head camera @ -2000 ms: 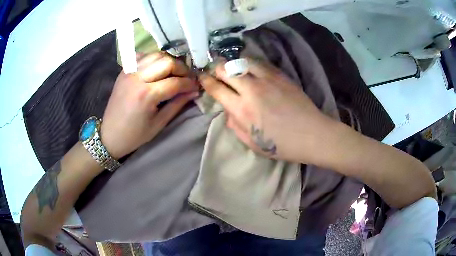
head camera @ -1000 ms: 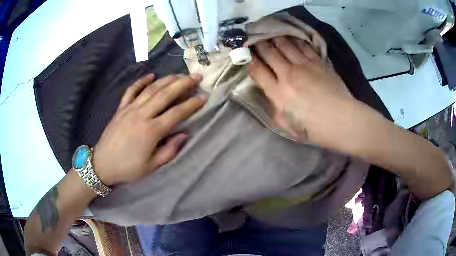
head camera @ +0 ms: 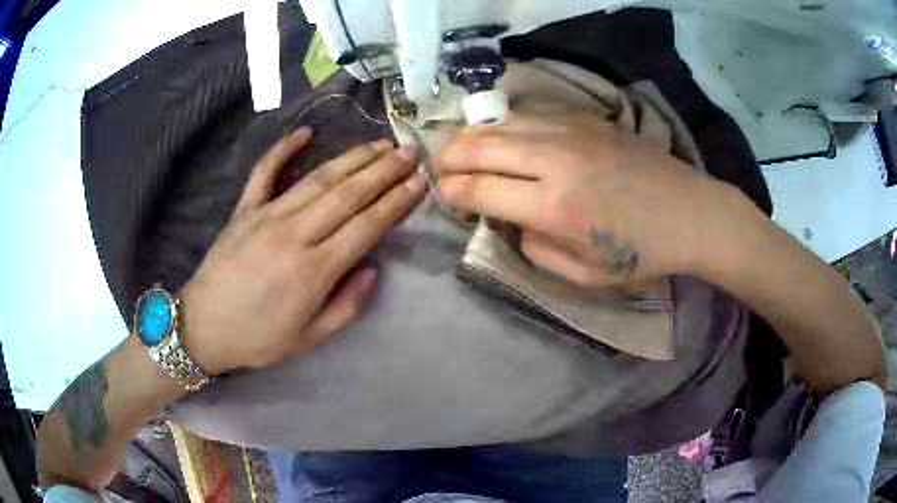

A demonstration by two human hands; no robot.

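Note:
A taupe-grey garment panel (head camera: 433,363) lies spread in front of me, with a dark ribbed panel (head camera: 177,147) at its left. A beige piece (head camera: 600,319) lies folded on top, under my right hand. My left hand (head camera: 295,255) rests flat on the cloth, fingers spread, fingertips just below the needle area. My right hand (head camera: 551,196) has its fingers together on the beige cloth beside the seam edge (head camera: 418,162); its grip is partly hidden. The presser foot (head camera: 401,101) is at the cloth edge. A pale thread (head camera: 339,96) curves left of it.
The white machine head (head camera: 561,20) spans the top, with a black stem and white ribbed knob (head camera: 485,106) above my right hand. A white strip (head camera: 262,59) hangs at left. A green piece (head camera: 318,61) shows behind. A dark garment pile (head camera: 762,432) is at lower right.
Over the last second, my right hand has moved left and down, closer to the needle area. The beige piece's lower part is again visible below it. My left hand has stayed nearly in place.

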